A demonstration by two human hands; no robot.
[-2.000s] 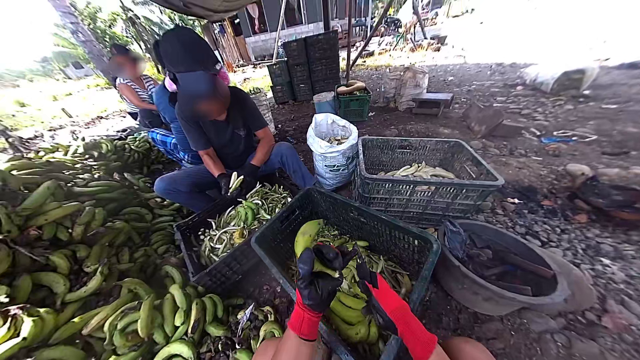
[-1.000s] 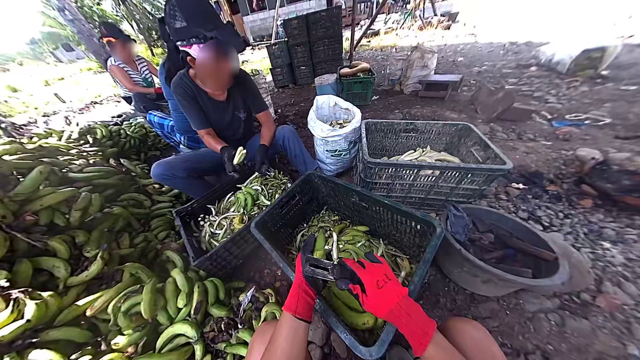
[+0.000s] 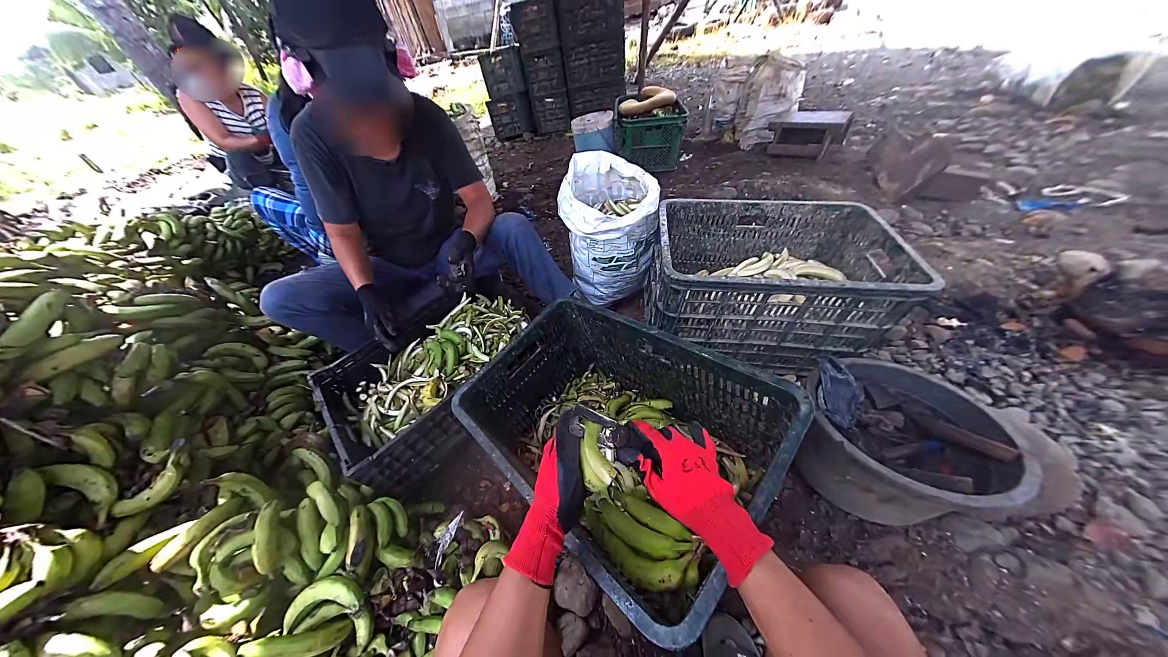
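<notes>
Both my hands wear red gloves with black palms, above a dark green plastic crate (image 3: 630, 338). My left hand (image 3: 561, 484) grips a partly peeled green banana (image 3: 597, 456) from its left side. My right hand (image 3: 680, 465) is at the banana's upper right, closed on a small metal tool (image 3: 613, 441) that touches the fruit and is mostly hidden by the fingers. Below them a bunch of green bananas (image 3: 643, 534) lies in the crate's near end. Peels and more green bananas (image 3: 630, 406) fill the far part of the crate.
A person (image 3: 392, 192) in dark gloves sits ahead, by a black crate of peels (image 3: 365, 452). A large banana heap (image 3: 182, 401) covers the left. Beyond my crate stand a white sack (image 3: 610, 265) and a crate of peeled bananas (image 3: 794, 319). A grey basin (image 3: 922, 497) is at right.
The banana my left hand held raised two seconds ago is no longer up there; both hands now work lower, at a partly peeled one. The seated person's hands have come down toward the black crate.
</notes>
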